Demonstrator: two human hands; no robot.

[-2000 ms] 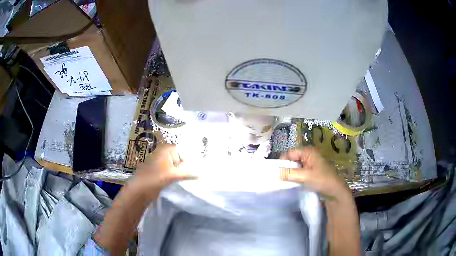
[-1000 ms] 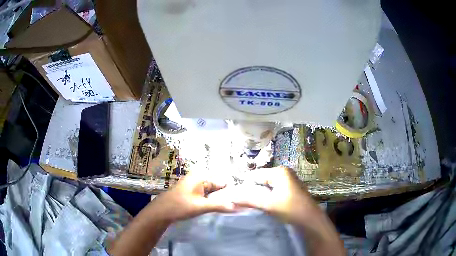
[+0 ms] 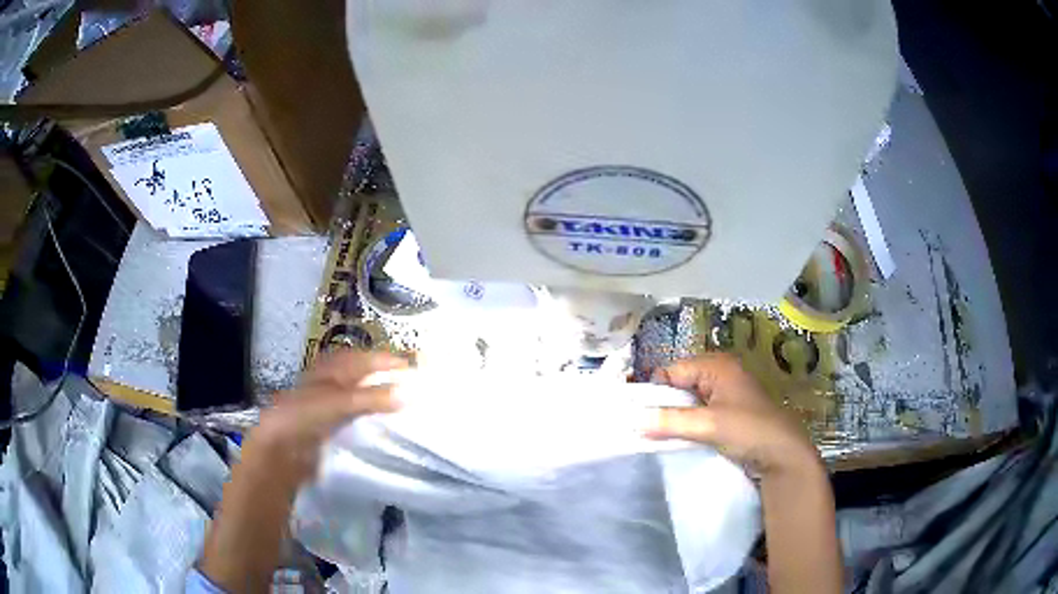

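A pale grey-white garment (image 3: pixel 534 499) is stretched between my hands, its top edge glaring white under the lamp at the front of the machine table. My left hand (image 3: pixel 331 406) grips its left side and my right hand (image 3: pixel 725 412) grips its right side, fingers on top. The big cream machine head (image 3: pixel 627 104) with the oval "TK-808" logo stands above. The small metal die parts (image 3: pixel 603 331) under it are mostly lost in glare; whether the cloth edge lies between them cannot be told.
A phone (image 3: pixel 217 325) lies left on the table (image 3: pixel 928 360). A cardboard box (image 3: pixel 174 93) stands back left. A tape roll (image 3: pixel 392 273) sits left of the dies, a yellow one (image 3: pixel 826 284) right. Garments (image 3: pixel 104 499) are heaped at both sides, left and right (image 3: pixel 951 522).
My hands were close together at the centre a second ago. They have moved apart, spreading the garment's edge wide and bringing it up toward the dies.
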